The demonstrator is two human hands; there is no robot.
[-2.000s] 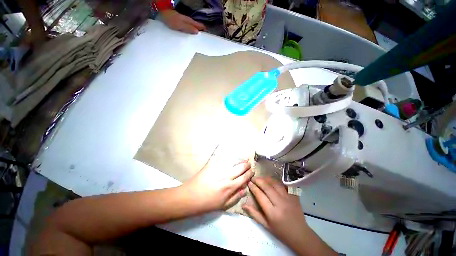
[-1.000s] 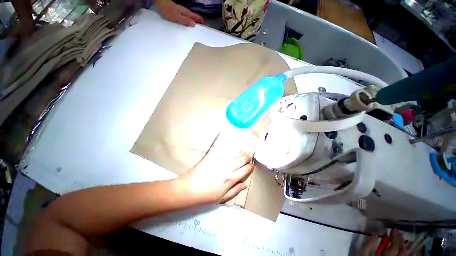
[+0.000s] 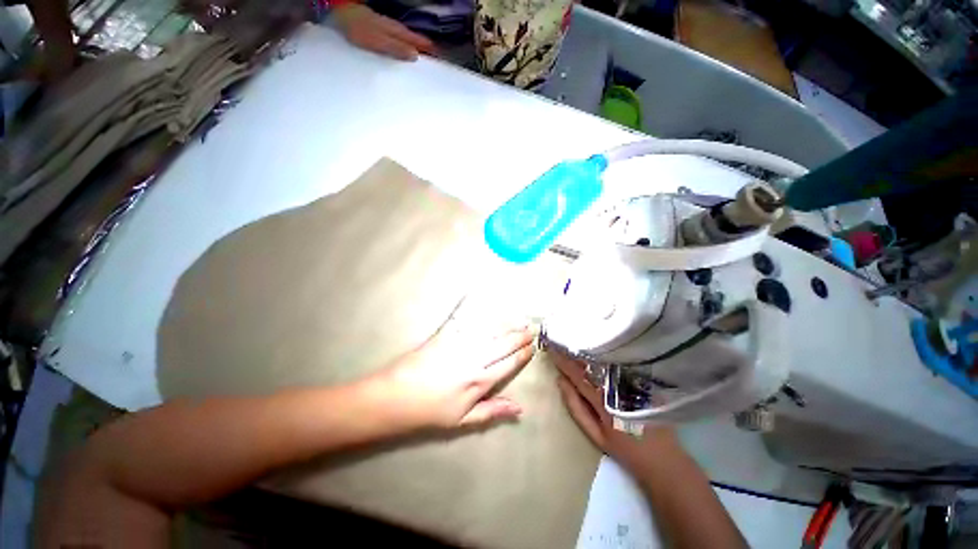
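A khaki fabric panel [image 3: 311, 279] lies on the white table, curved edge to the left, its near part reaching over the table's front edge. My left hand [image 3: 461, 375] lies palm down on it, fingertips near the needle area. My right hand [image 3: 601, 413] is at the panel's right edge beside the presser area; the machine head partly hides it. The white sewing machine head [image 3: 611, 300] stands over the panel's right part. Glare washes out the cloth there, and the needle is not clear.
A cyan oval piece [image 3: 545, 209] on a white cable hangs before the machine. Layered beige cloth [image 3: 118, 129] lies at left. Another person's hand [image 3: 381, 32] rests on the far table edge. A pale tub [image 3: 729, 102] stands behind. Red-orange handles [image 3: 823, 520] lie at lower right.
The panel has turned, its curved edge now at left and more cloth towards me. My right hand has come back from the red-orange handles, which lie without a hand on them.
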